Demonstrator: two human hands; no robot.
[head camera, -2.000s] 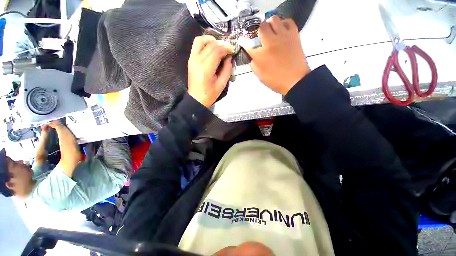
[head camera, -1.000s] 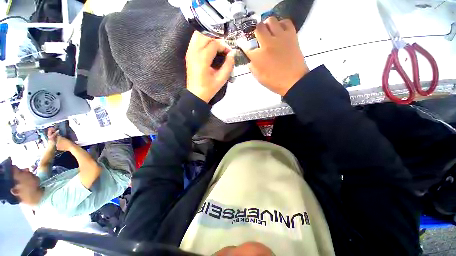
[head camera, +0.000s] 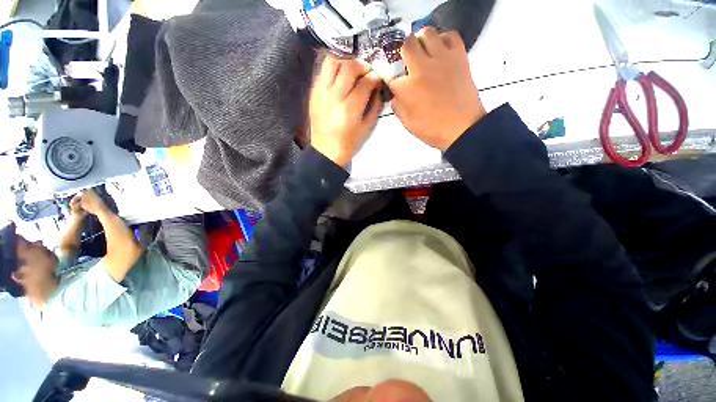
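The dark grey ribbed garment (head camera: 235, 86) lies in a heap on the white table, left of the sewing machine head (head camera: 337, 23). My left hand (head camera: 341, 110) pinches a small dark edge of cloth (head camera: 385, 93) just below the presser foot area (head camera: 385, 51). My right hand (head camera: 436, 90) lies close beside it, right of the needle area, fingers bent by the foot. What its fingertips hold is hidden. The needle cannot be made out.
Red-handled scissors (head camera: 644, 118) lie on the white table (head camera: 534, 86) at the right. A dark curved flap (head camera: 463, 20) is above my right hand. A grey motor housing (head camera: 71, 157) and a person in light green (head camera: 102, 286) are at the left.
My left hand has moved right, closer to my right hand, and the dark cloth between them shows less. My right hand has barely moved. The person at left has shifted slightly.
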